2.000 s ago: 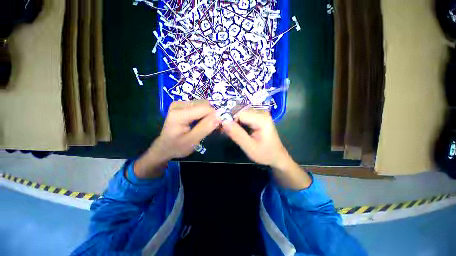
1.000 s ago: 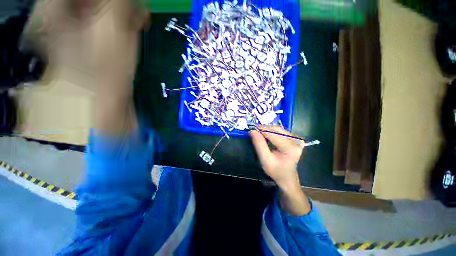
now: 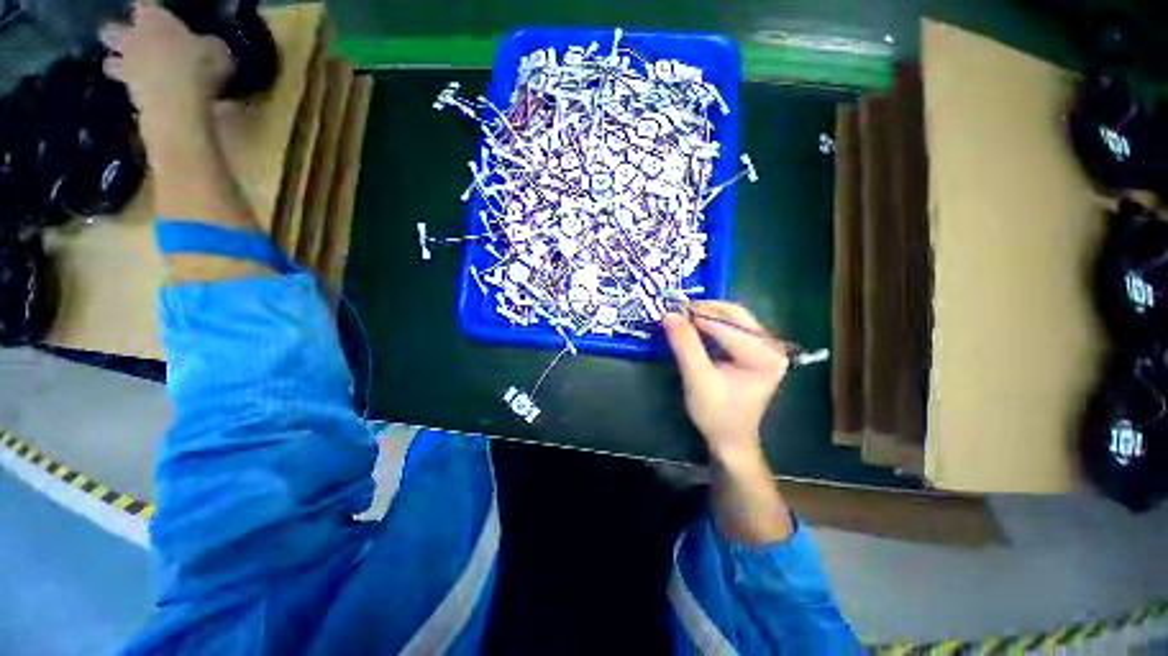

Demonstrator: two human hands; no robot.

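Note:
My right hand point(image 3: 728, 378) is at the lower right corner of the blue parts tray point(image 3: 470, 308). It pinches a wired circuit board by its lead wires point(image 3: 756, 333); a small white end sticks out to the right, and the fingers partly hide the rest. The tray is heaped with white wired boards. My left hand point(image 3: 167, 64) is stretched to the upper left, over the cardboard, among round black housings point(image 3: 243, 45). It is small and blurred, and whether its fingers grip a housing cannot be told.
Cardboard sheets stand at the left point(image 3: 301, 167) and right point(image 3: 999, 256) of the dark green bench top point(image 3: 410, 346). Black housings with white boards point(image 3: 1127, 282) line the far right. A loose wired board point(image 3: 521, 404) lies below the tray. A blue strap point(image 3: 220, 244) circles my left wrist.
My left hand left my right hand and moved to the housings at the upper left. My right hand shifted right and keeps hold of the wired board. The view has also shifted.

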